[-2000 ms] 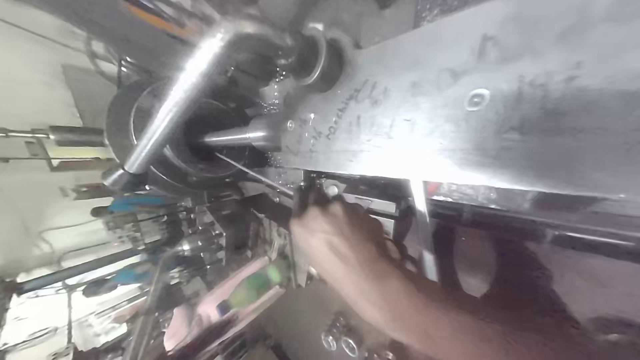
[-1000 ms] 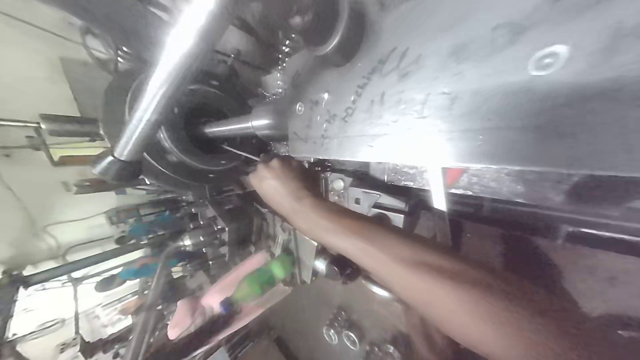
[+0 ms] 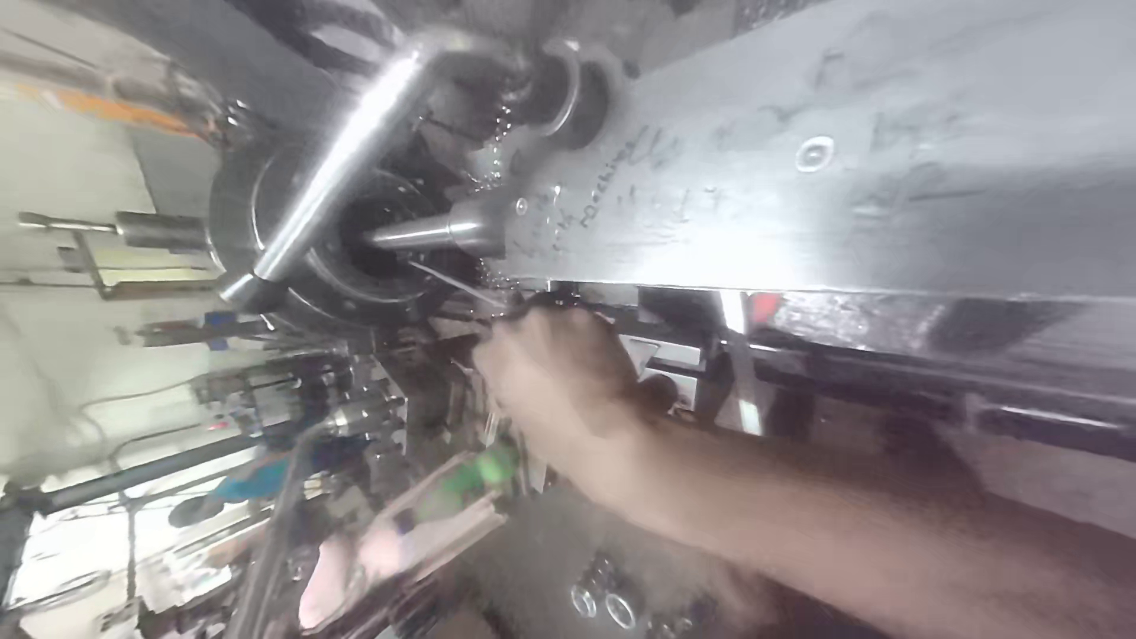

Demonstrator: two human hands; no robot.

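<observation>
From the lower right my right forearm reaches in, and my right hand [image 3: 564,368] is closed around the near end of a thin metal rod [image 3: 457,282]. The rod slants up and left toward the dark bore of a round lathe chuck [image 3: 319,253]. Just above it, a tapered steel center [image 3: 417,233] points into the same opening. The grip itself is partly hidden by the back of my hand. My left hand is not in view.
A large bare-metal machine casting [image 3: 816,213] with handwriting fills the upper right. A shiny steel lever bar [image 3: 346,164] crosses in front of the chuck. Lower down are metal rings [image 3: 619,611], a green object [image 3: 479,470] and a pink cloth-like item [image 3: 333,577].
My right hand was closer to the chuck one second ago and has drawn back to the right along with the rod. The view has shifted somewhat.
</observation>
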